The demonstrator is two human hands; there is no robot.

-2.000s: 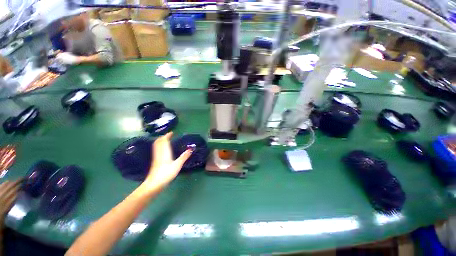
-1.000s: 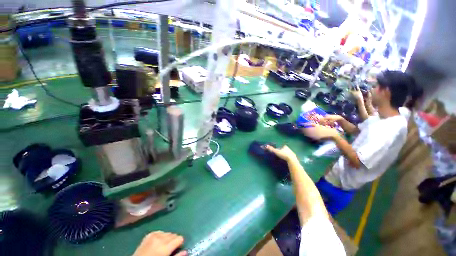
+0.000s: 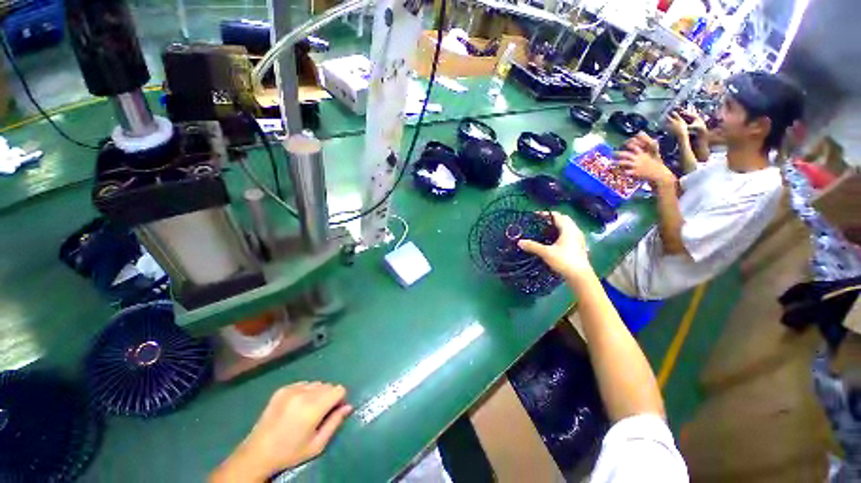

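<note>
My right hand (image 3: 559,247) grips a dark round fan grille (image 3: 498,226) at its side, thumb near the shiny centre. The grille is tilted above more dark grilles, partly hidden beneath it. My left hand (image 3: 297,423) is empty at the bench's near edge, fingers together and slightly bent, thumb a little apart. The press (image 3: 201,247) stands at left. Its fixture (image 3: 253,340) shows an orange and white round centre with no grille on it. Another grille (image 3: 142,357) lies left of the fixture, and one more (image 3: 42,424) is cut off by the picture's edge.
A pale switch box (image 3: 407,264) sits right of the press by a white post (image 3: 379,141). Dark fan bodies (image 3: 481,160) stand farther back. A blue tray (image 3: 604,173) holds small reddish parts. A person (image 3: 703,217) works at right. A carton with dark grilles (image 3: 562,396) is below the bench edge.
The view has swung right from the first frame. My right hand, on the grille stack a second ago, now holds a grille raised and tilted. My left hand shows more fully.
</note>
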